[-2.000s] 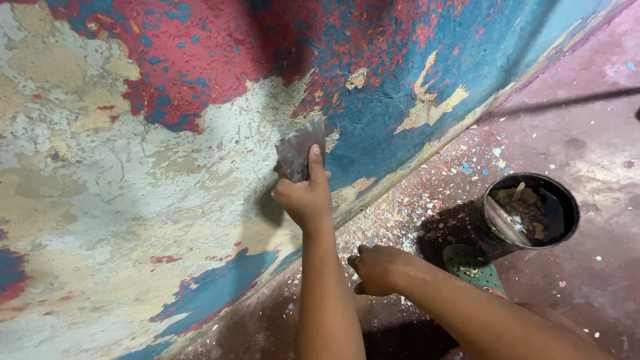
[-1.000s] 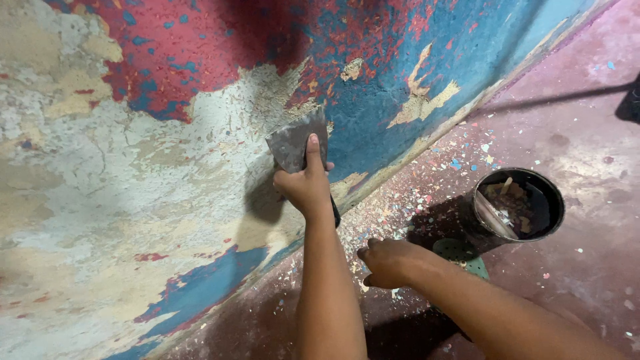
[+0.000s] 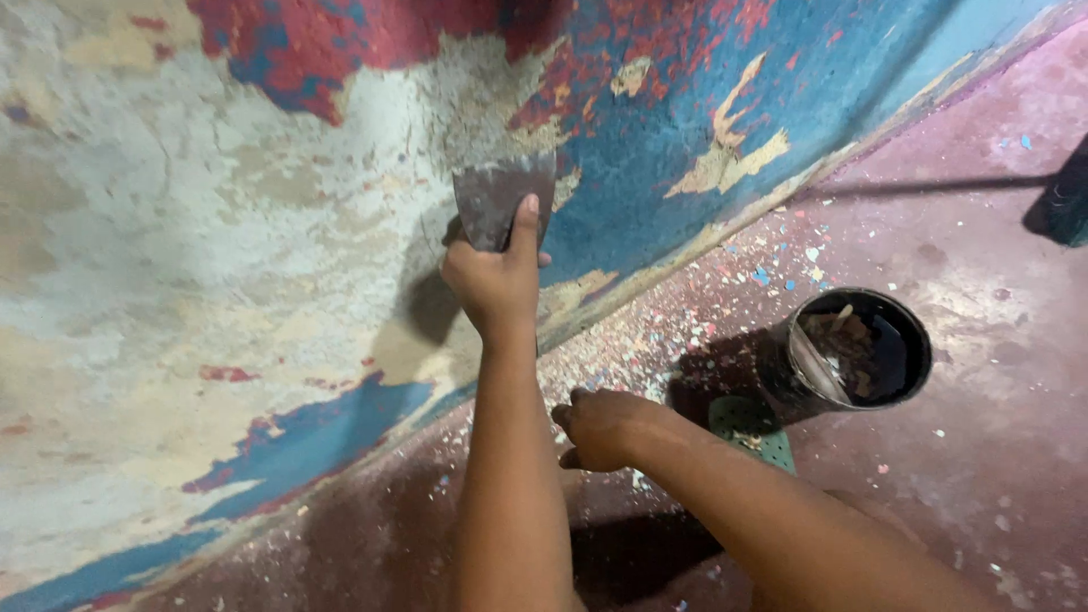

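Note:
My left hand (image 3: 497, 280) grips a wide metal scraper (image 3: 506, 200), thumb laid along its blade. The blade's front edge lies against the wall (image 3: 323, 246), at the border of bare pale plaster and peeling red and blue paint. To the lower right, my right hand (image 3: 608, 429) hovers above the floor near the wall's foot, its fingers apart and slightly bent, with nothing seen in it. Part of its palm is hidden. Paint flakes (image 3: 671, 327) lie scattered on the floor below the wall.
A black bucket (image 3: 922, 353) with dark liquid, flakes and a pale long object inside stands on the reddish floor (image 3: 977, 476) at the right. Beside it is a green perforated shoe (image 3: 773, 446). A dark object (image 3: 1067, 200) sits at the far right edge.
The scraper in my left hand has shifted over the wall, and its blade is turned slightly differently than a second ago. My right hand stays low beside the wall. The grip is unchanged.

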